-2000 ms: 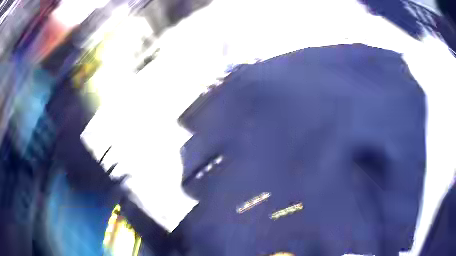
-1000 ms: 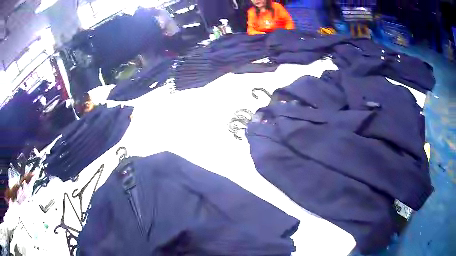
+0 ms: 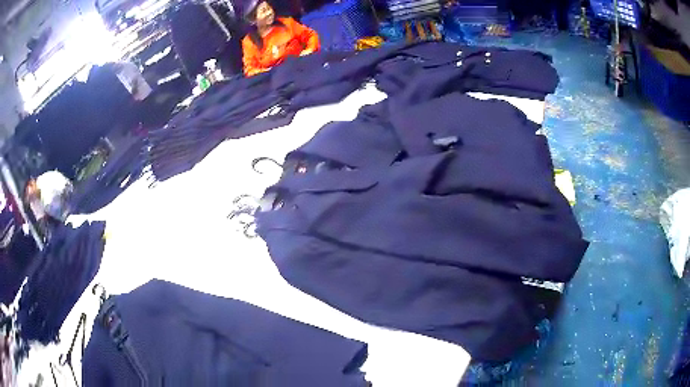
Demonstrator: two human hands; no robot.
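Neither of my hands shows in the head view. A dark navy jacket lies on the white table nearest me, cut off by the bottom edge. A black hanger hook stands out at its collar. To its right, a pile of dark jackets lies layered along the table's right side, with several hanger hooks at its left end. A small light object lies on top of the pile; I cannot tell what it is.
A person in orange is behind the table's far end. More dark garments lie along the far side, and another dark stack at left. Black hangers lie at lower left. Blue floor runs along the right, with a blue crate beyond.
The blurred close view of dark cloth has given way to a wide table view. Since one second ago, the view has turned right; the jackets and orange-clad person sit further left in the picture.
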